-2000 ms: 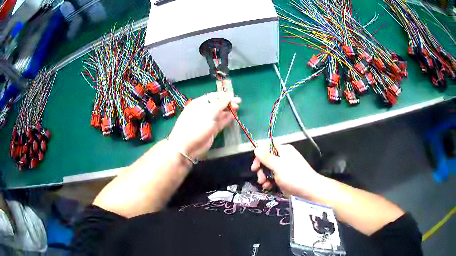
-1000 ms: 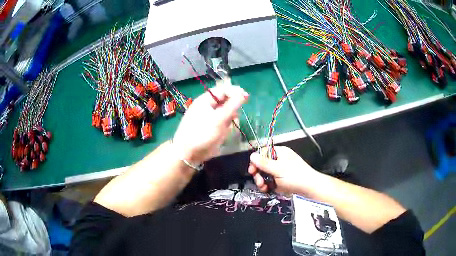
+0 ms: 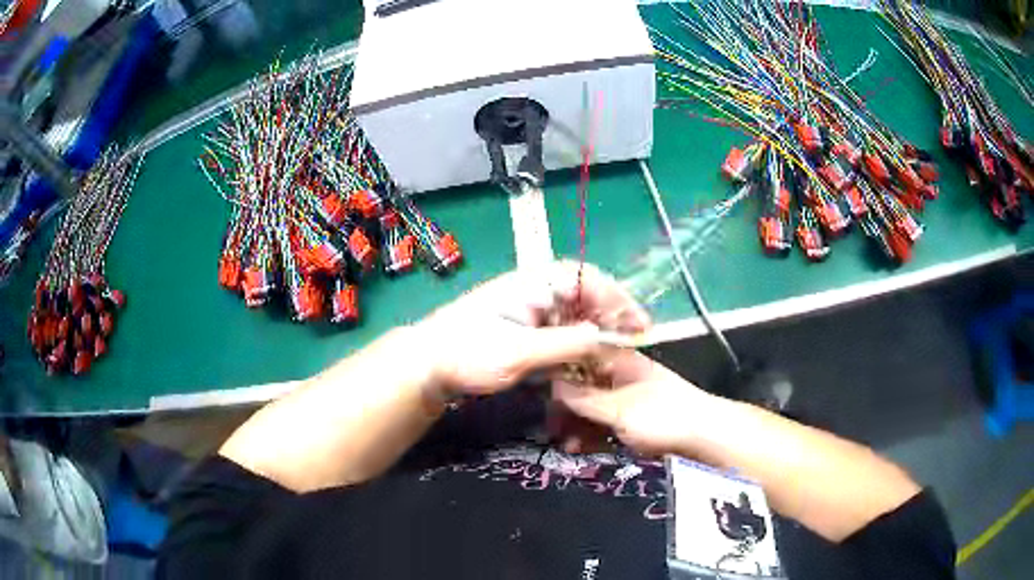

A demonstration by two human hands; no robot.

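Note:
My left hand (image 3: 516, 329) and my right hand (image 3: 624, 397) meet at the bench's front edge, both holding one harness. Its plug is hidden in my fingers. A red wire (image 3: 584, 215) stands straight up from my left fingers, in front of the machine. Other wires (image 3: 692, 244) of the harness spray to the right, blurred. The white twisting machine (image 3: 505, 68) is behind. Its black twisting head (image 3: 513, 142) has two prongs with no wire seen in them. A pale strip (image 3: 531, 232) runs from below the head towards my left hand.
Harness piles with red plugs lie left (image 3: 323, 244), far left (image 3: 74, 323), right (image 3: 839, 187) and far right (image 3: 984, 153). A grey cable (image 3: 680, 255) hangs over the bench edge (image 3: 839, 292). A blue stool (image 3: 1003, 351) stands on the floor at right.
My left hand has left the twisting head and come down to my right hand. The wires first held at the head are out of it. The harness's other wires have swung and blurred.

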